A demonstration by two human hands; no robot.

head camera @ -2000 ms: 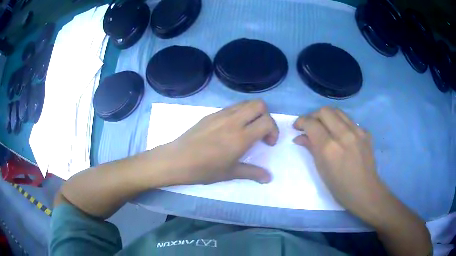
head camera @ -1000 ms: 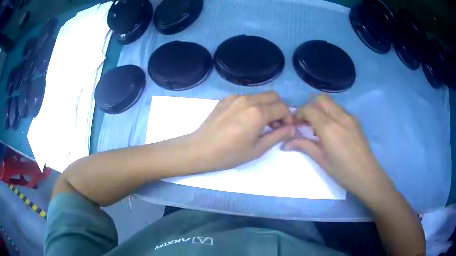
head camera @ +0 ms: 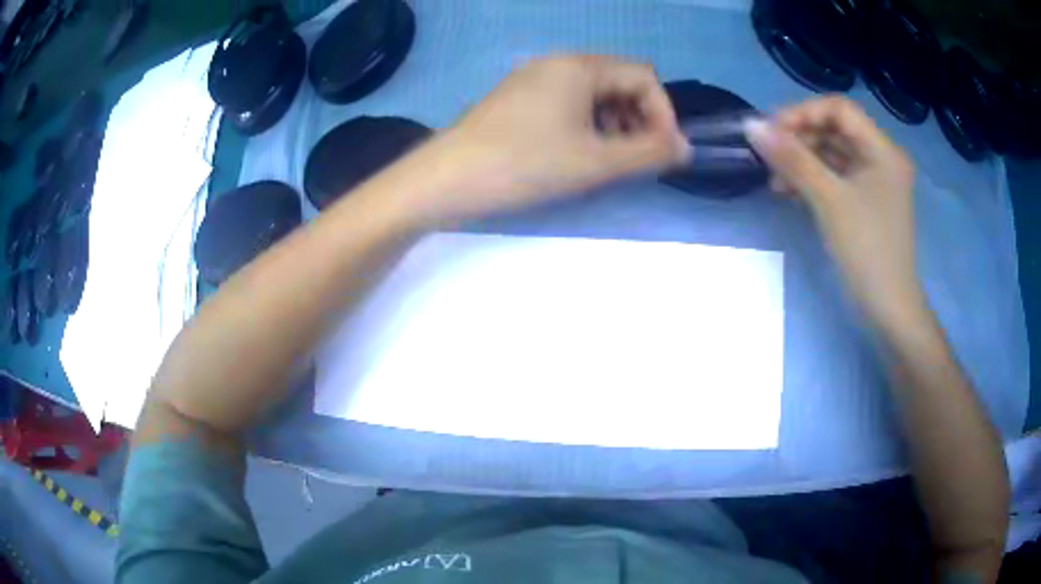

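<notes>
My left hand (head camera: 571, 131) and my right hand (head camera: 845, 171) are raised above the black oval ear cup part (head camera: 717, 180) at the back right of the work area. A thin, pale, partly clear adhesive piece (head camera: 719, 137) is stretched between the fingertips of both hands, over that part. Whether it touches the part, I cannot tell. The white backing sheet (head camera: 571, 348) lies flat in front of me with no hand on it. My left hand and forearm hide the middle of the row of ear cups.
More black ovals lie at the left (head camera: 249, 232) and upper left (head camera: 363, 48). Glossy rimmed ones lean together at the upper right (head camera: 805, 43). An uneven white sheet stack (head camera: 143, 228) is at the left, with smaller black parts (head camera: 69, 217) beyond it.
Both hands have moved up off the white sheet to the ear cup at the back right. The adhesive piece now shows stretched between them. The sheet is uncovered.
</notes>
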